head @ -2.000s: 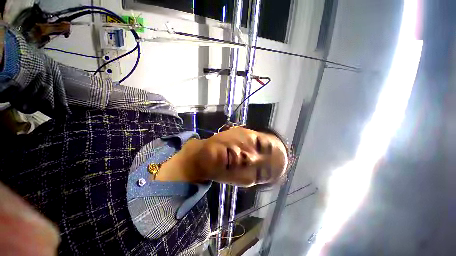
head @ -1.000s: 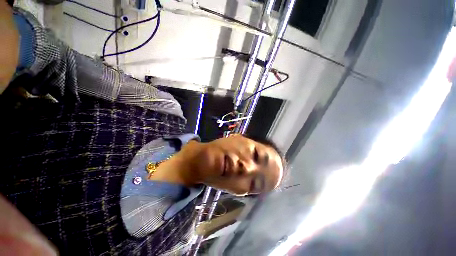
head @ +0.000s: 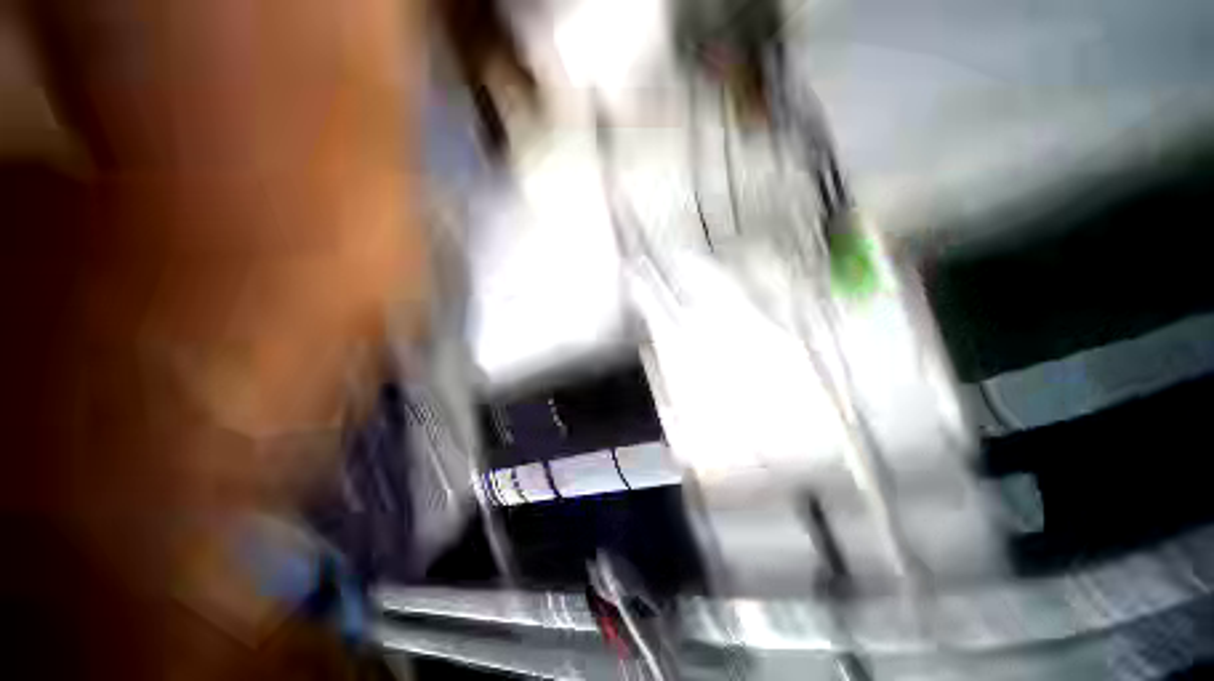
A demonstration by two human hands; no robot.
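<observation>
A large, blurred, skin-coloured shape point(head: 253, 200) fills the left part of the view, very close to the camera. It looks like part of a hand or arm, but I cannot tell which one or make out its fingers. Beside and below it are dark clothing point(head: 380, 459) and a small patch of blue cloth point(head: 313, 579), both smeared. No garment being worked on and no iron can be made out.
A bright white wall point(head: 759, 386) fills the middle, with a green sticker point(head: 855, 262) and dark cables point(head: 819, 160). Dark window-like areas point(head: 1092, 279) are at right. Long pale light tubes or rails point(head: 493, 608) cross the bottom.
The view has swung and turned sharply and is now blurred. The person's face and collar seen before are no longer recognisable. The skin-coloured shape now covers much more of the left side.
</observation>
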